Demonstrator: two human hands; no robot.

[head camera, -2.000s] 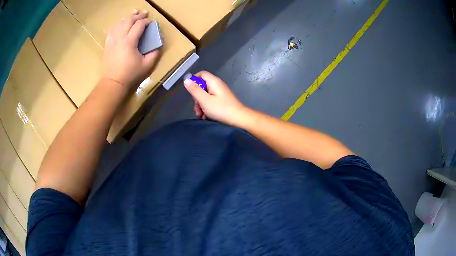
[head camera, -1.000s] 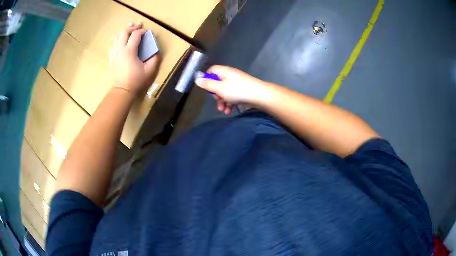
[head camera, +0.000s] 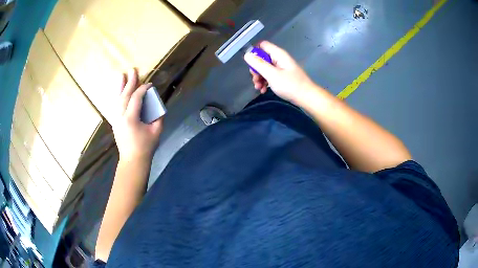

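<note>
My left hand (head camera: 135,123) holds a small flat grey block (head camera: 152,105), which looks like an ink pad, beside the near edge of a brown carton (head camera: 115,42). My right hand (head camera: 280,73) grips the purple handle of a hand stamp (head camera: 240,41). The stamp's grey rectangular plate points up and left over the floor, apart from the cartons. The stamp's printing face cannot be seen clearly.
More cartons (head camera: 39,115) stand in a row down the left on a green-topped bench (head camera: 22,60). A shoe (head camera: 212,114) shows on the grey floor below me. A yellow line (head camera: 390,53) crosses the floor at right. Blurred items lie at the lower left.
My right hand has moved the stamp right and up, away from the carton's edge. My left hand with the grey block has come lower, towards the near carton edge. The view has shifted along the row.
</note>
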